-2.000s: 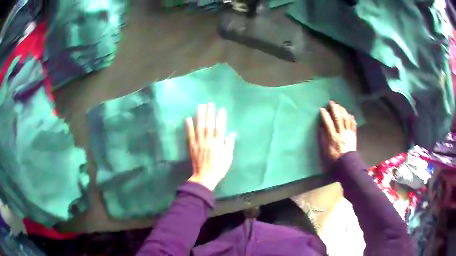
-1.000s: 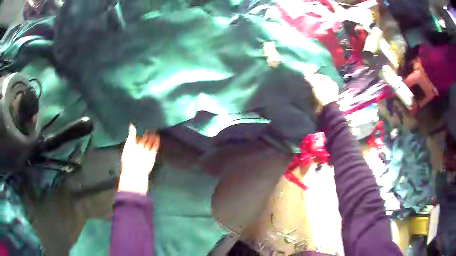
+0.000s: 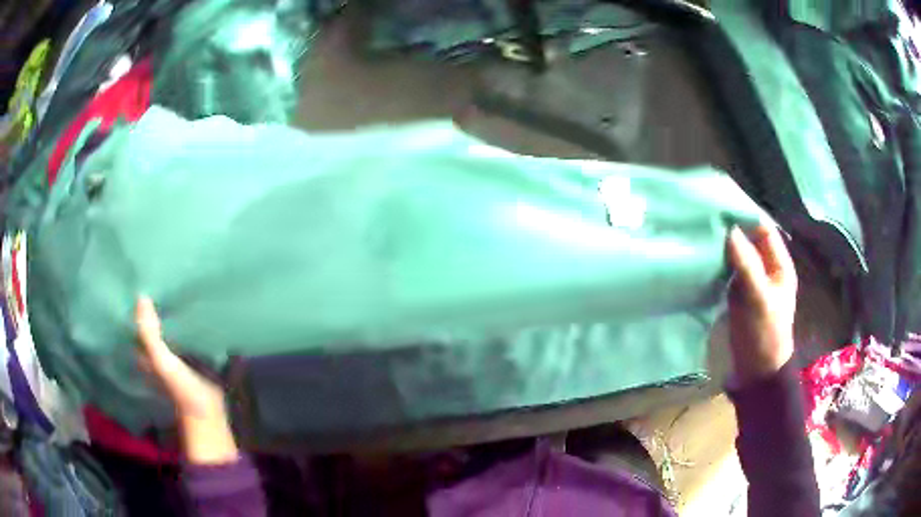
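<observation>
A large green cloth panel (image 3: 404,242) is stretched between my two hands above the table, its near edge lifted. A small white label (image 3: 621,202) lies on it towards the right end. My left hand (image 3: 187,394) is at its near left edge, fingers partly hidden by cloth; the grip is not clear. My right hand (image 3: 762,293) pinches its narrow right end. Another green panel (image 3: 545,364) shows flat underneath, along the table's near edge.
The dark metal cutter base (image 3: 555,101) stands on the brown table (image 3: 353,86) beyond the panel. Green cloth hangs at the right (image 3: 808,151) and is heaped at the far left (image 3: 227,61). Red and white scraps (image 3: 848,399) lie at the lower right.
The view has swung back left from the green cloth at the right. A labelled panel is now held stretched over the one that lay flat under my hands two seconds ago.
</observation>
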